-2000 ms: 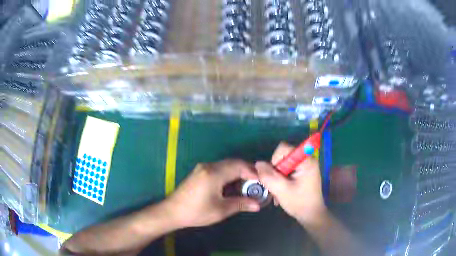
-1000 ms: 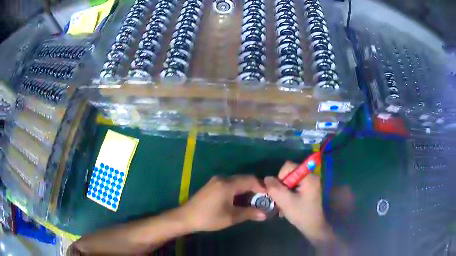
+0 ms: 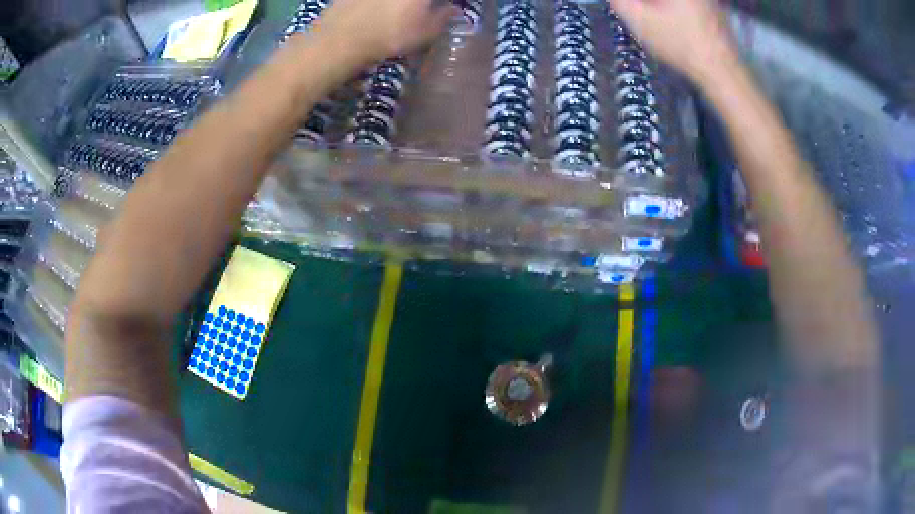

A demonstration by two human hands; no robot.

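The round holder [image 3: 518,393], brass-coloured with a pale centre and a small side tab, lies on the green mat, away from both hands. The clear tray [image 3: 451,181] ahead holds rows of round metal-and-black parts [image 3: 510,85]. My left hand [image 3: 406,22] is over the tray at the top edge, beside a round part [image 3: 465,14]; its fingertips are cut off or blurred, so its grip cannot be told. My right hand [image 3: 670,28] is over the tray's far right, also cut off by the top edge. The red tool is not visible.
A dot label sheet [image 3: 241,321] lies left on the mat. A loose round part [image 3: 752,413] and a brown square [image 3: 677,390] lie right. Side trays [image 3: 110,176] stand at left and right. A red object [image 3: 752,251] shows behind my right forearm. Yellow and blue tape crosses the mat.
Both hands have moved from the middle of the mat up over the tray ahead. The holder now lies on the mat, and the red tool has left my right hand's visible area.
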